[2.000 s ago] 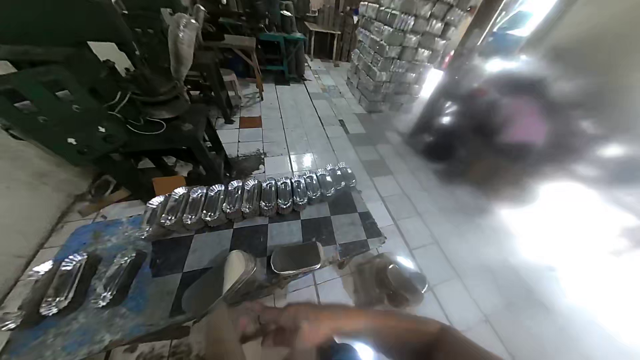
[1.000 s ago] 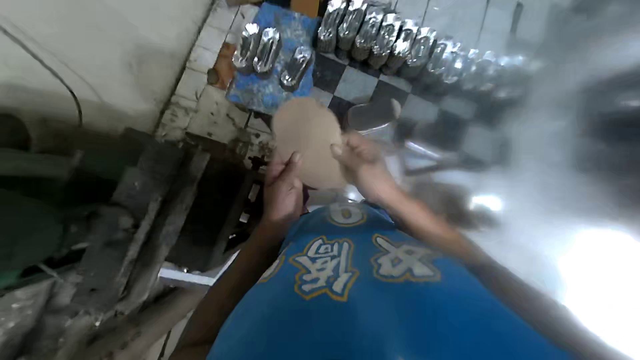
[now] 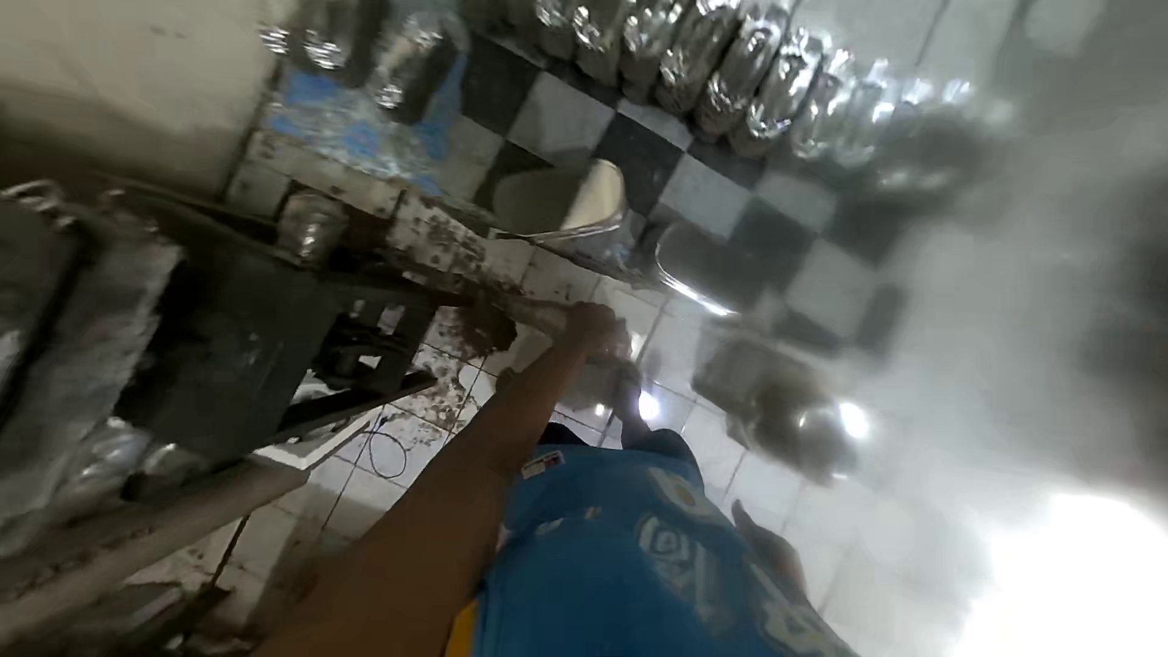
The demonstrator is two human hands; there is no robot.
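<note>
My left hand (image 3: 598, 328) is curled round the end of a worn bar (image 3: 534, 313) that sticks out from the dark machine at left. Low on the right, beside the blue shirt, my right hand (image 3: 771, 552) is dim and blurred; its fingers and anything in them cannot be made out. Beyond the left hand, a stack of oblong round-ended pieces (image 3: 538, 201) with a pale piece (image 3: 595, 196) lies at the near edge of a checkered surface. A second oblong stack (image 3: 703, 265) lies to its right.
Nested silvery foil trays (image 3: 721, 73) stand in a row along the far side. More foil trays (image 3: 415, 64) rest on a blue-stained surface (image 3: 356, 137). A dark metal machine (image 3: 246, 338) fills the left. A rounded shiny metal vessel (image 3: 798, 420) stands at right, near strong glare.
Both hands held a flat brown oval piece a second ago; they are now apart, the left at the bar, the right lower beside the shirt. The oval piece is no longer in the left hand.
</note>
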